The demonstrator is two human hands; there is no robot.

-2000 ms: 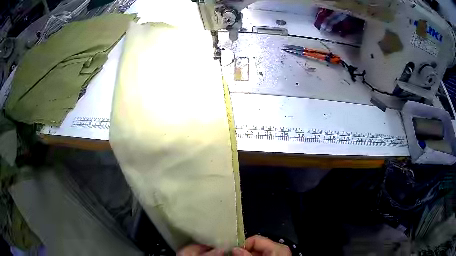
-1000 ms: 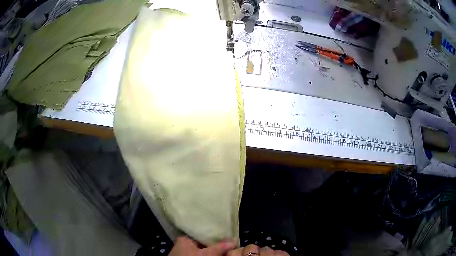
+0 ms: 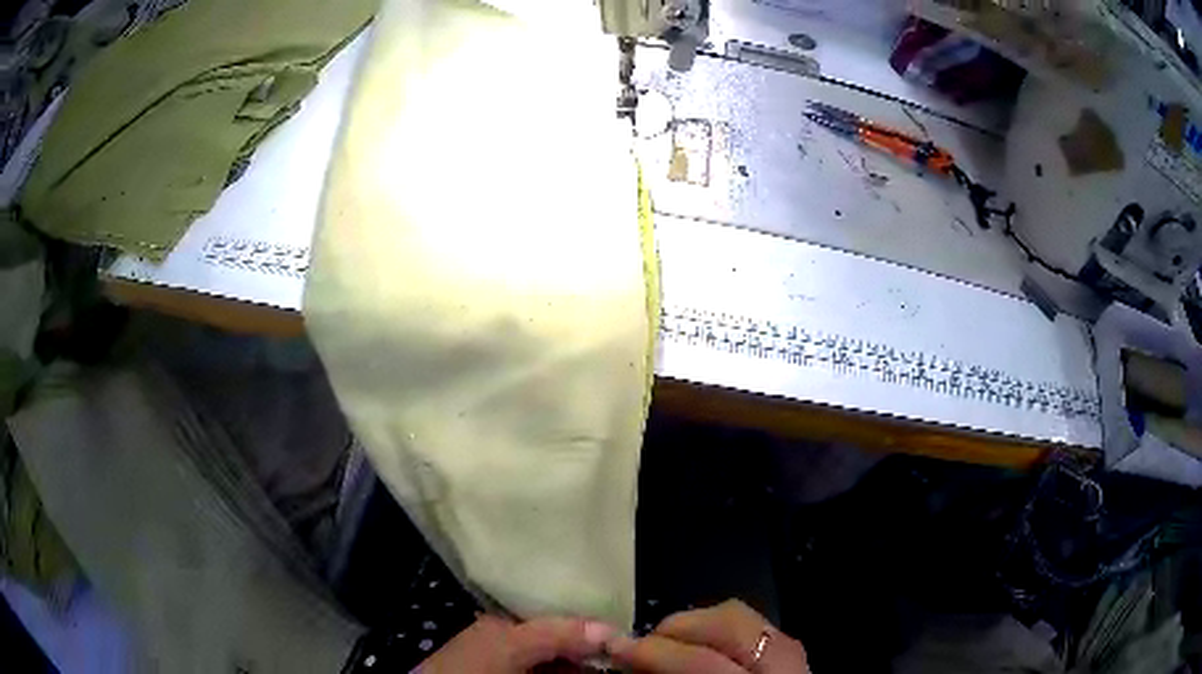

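A long olive-green cloth panel (image 3: 514, 342), pale yellow under the lamp, runs from the presser foot (image 3: 628, 95) over the front table edge and down to my lap. Its right edge shows a strip of a second layer. My left hand (image 3: 534, 645) and my right hand (image 3: 718, 639), which wears a ring, pinch the cloth's lower end at the bottom of the picture, fingertips nearly touching. Both hands are partly cut off by the picture's edge.
A pile of olive cut panels (image 3: 171, 119) lies left on the table. Orange-handled snips (image 3: 890, 138) lie on the machine bed right of the needle. A plastic tub (image 3: 1147, 395) is at the right table corner. Grey-green cloth (image 3: 158, 514) hangs lower left.
The table and machine have shifted up and right in view. The hands still hold the cloth's lower end, and its right edge has folded so that less of the second layer shows low down.
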